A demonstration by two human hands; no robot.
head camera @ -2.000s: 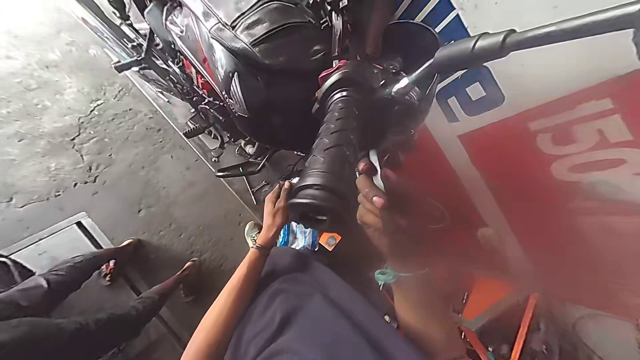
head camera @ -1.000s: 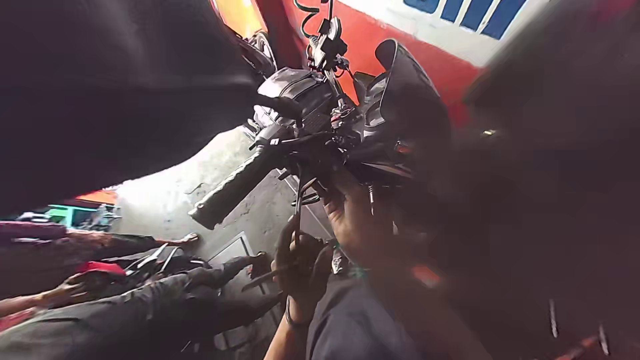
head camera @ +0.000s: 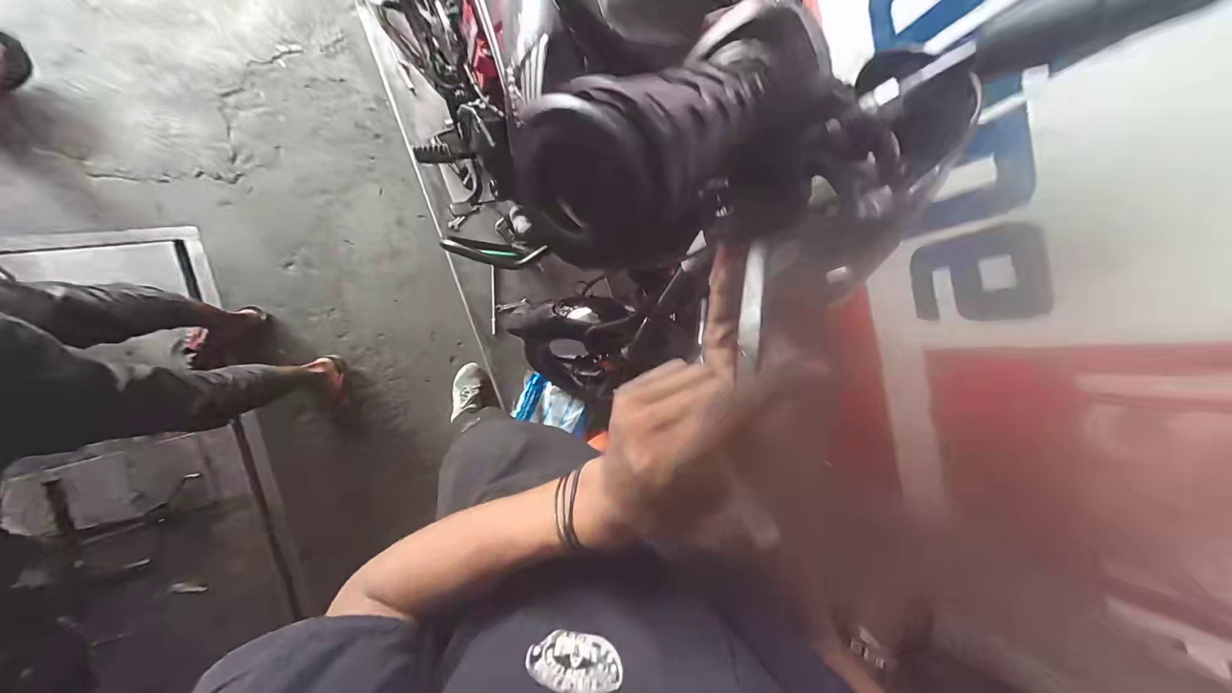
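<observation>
The rubber handlebar grip point(head camera: 664, 144) of a motorcycle points toward me at the upper middle. Below it is my left hand point(head camera: 669, 433), with black bands at the wrist and one finger stretched up toward the handlebar's underside. A flat, shiny metal piece point(head camera: 753, 298), perhaps a tool, stands upright beside that finger; which hand holds it cannot be told. My right hand point(head camera: 780, 414) is a dark blur close to the left one, its fingers not distinct. Lever and clamp parts point(head camera: 857, 144) lie right of the grip, partly blurred.
A mirror stem point(head camera: 1078, 38) crosses the upper right, before a red and white wall panel point(head camera: 1059, 423). Motorcycle parts, among them a footpeg point(head camera: 443, 152), are at upper middle. Another person's legs point(head camera: 125, 385) extend from the left over the concrete floor point(head camera: 318, 192).
The view has swung widely between frames. My left hand, at the grip's end two seconds ago, is now below the handlebar, close to my right hand.
</observation>
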